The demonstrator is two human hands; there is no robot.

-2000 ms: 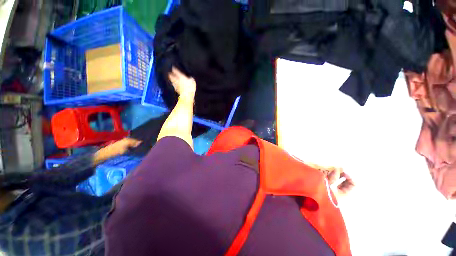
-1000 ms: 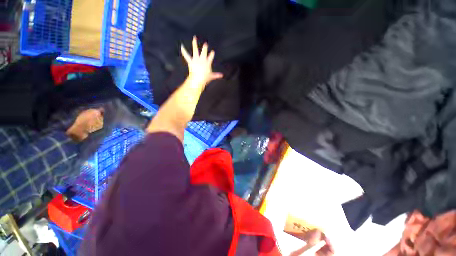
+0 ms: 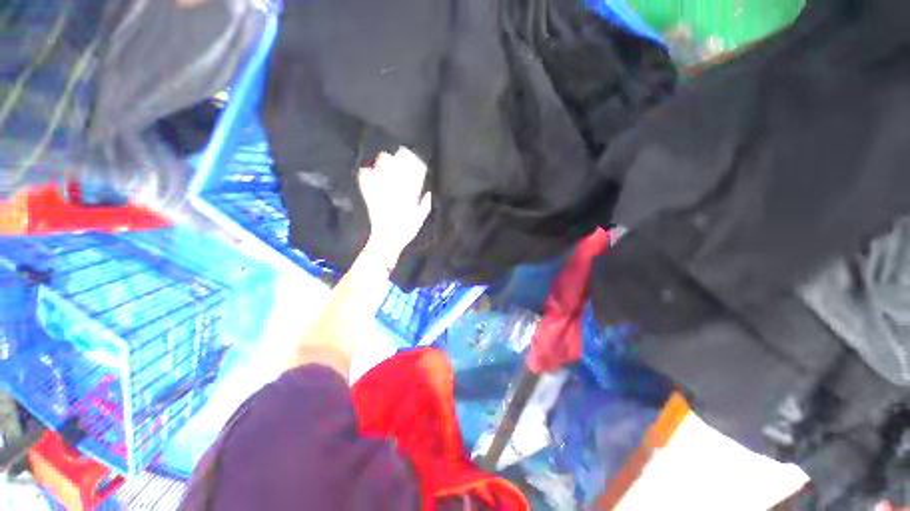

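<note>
My left hand (image 3: pixel 397 195) reaches forward over a black garment pile (image 3: pixel 479 140) in a blue crate. Its fingers are curled against the dark cloth. The hand is overexposed, and the frame does not show whether cloth is pinched in it. The pile hangs over the rim of the blue crate (image 3: pixel 439 309). My right hand is not in view.
More black garments (image 3: pixel 738 220) cover the right side, above a white-topped table (image 3: pixel 713 469) with a yellow edge. Red cloth (image 3: pixel 567 309) hangs between pile and table. Blue crates (image 3: pixel 130 349) and red objects (image 3: pixel 70 469) stand left. Another person's checked sleeve shows top left.
The view has turned towards the crate and garment pile. My left hand's spread fingers have curled in at the cloth. My right hand, which held a white stick, has left the picture.
</note>
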